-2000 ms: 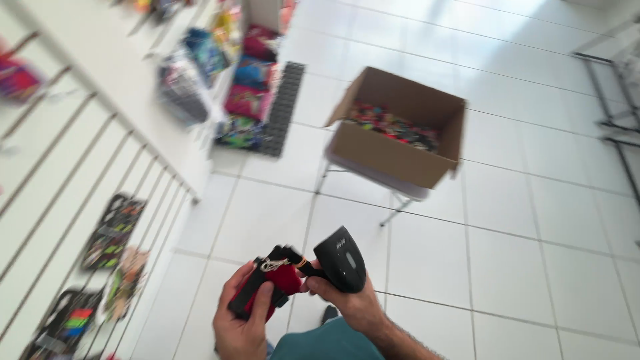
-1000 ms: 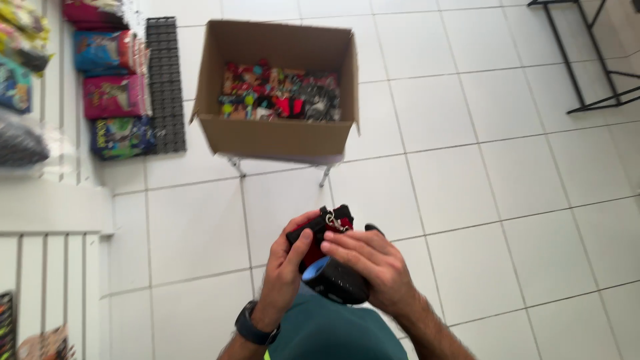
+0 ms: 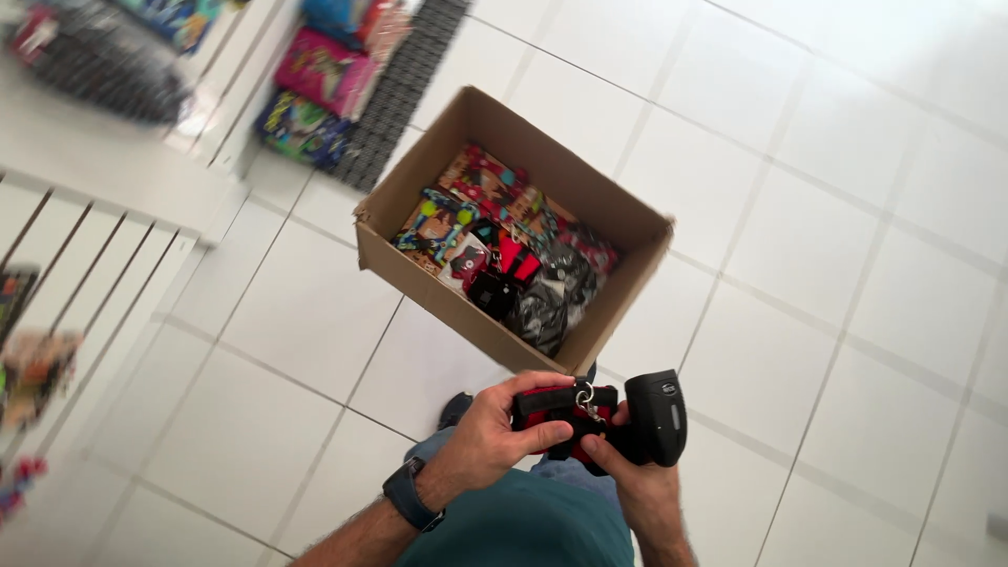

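My left hand, with a dark watch on its wrist, grips a red and black strapped fabric item, which looks like a pet harness and carries a metal ring and clip. My right hand holds a black handheld barcode scanner, its head upward, while the thumb touches the harness's right side. The two items meet between my hands. Just beyond them stands an open cardboard box holding packaged goods, red and black straps and black items in clear plastic.
Colourful packages lie at the upper left beside a dark textured mat. A white slatted display panel with hanging goods is on the left. White floor tiles surround the box. My shoe shows below it.
The harness and scanner stay in my hands. The scanner, pointing downward a second ago, is now turned with its head up at the right. The view has rotated, and the box appears closer to my hands.
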